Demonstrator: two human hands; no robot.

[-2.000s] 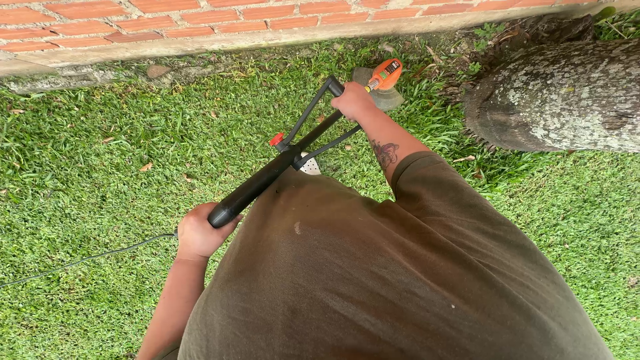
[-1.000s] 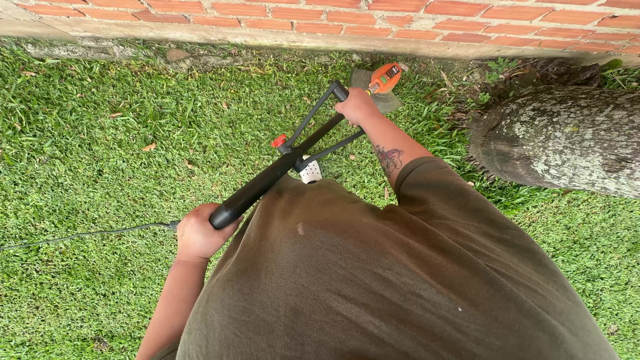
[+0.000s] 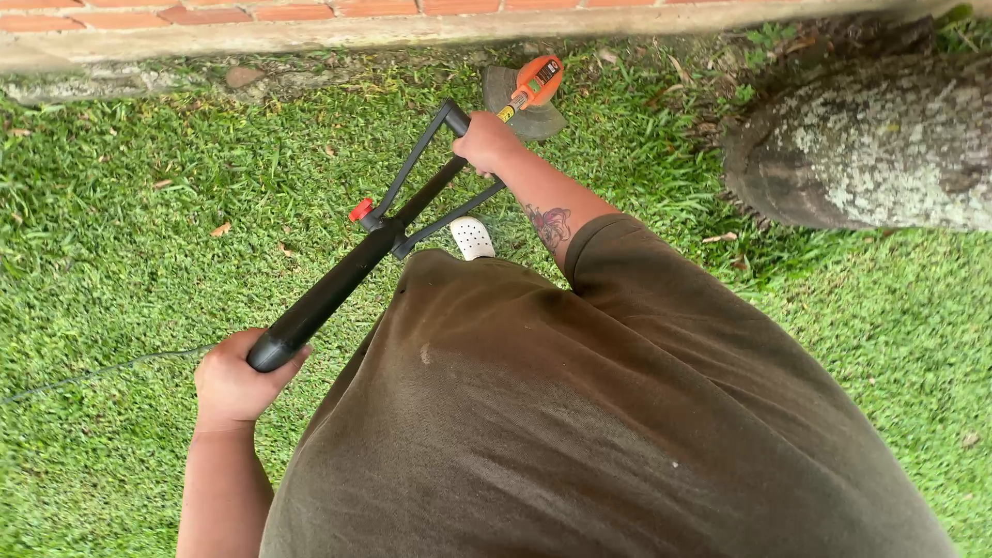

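An electric string trimmer (image 3: 329, 298) with a black shaft slants from lower left to upper right in front of the brown shirt. My left hand (image 3: 236, 380) is closed around its thick black rear end, where a cord trails off to the left. On the crossbar of the black front loop handle (image 3: 415, 167) my right hand (image 3: 487, 143) is gripped. A red knob (image 3: 361, 209) sits at the loop's base. Beyond the right hand is the orange trimmer head (image 3: 540, 80), with its dark guard (image 3: 539, 122) over the grass. The cutting line cannot be seen.
A brick wall (image 3: 376, 8) with a concrete base (image 3: 325, 32) runs across the top. At the right lies a thick, lichen-covered trunk (image 3: 868, 147). Grass (image 3: 116, 256) spreads around, with the cord (image 3: 116, 368) on the left. One white perforated clog (image 3: 471, 237) shows below the shaft.
The trimmer head has moved left along the wall's base, farther from the trunk. Both hands have moved left with the tool, keeping their grip. The view has shifted slightly.
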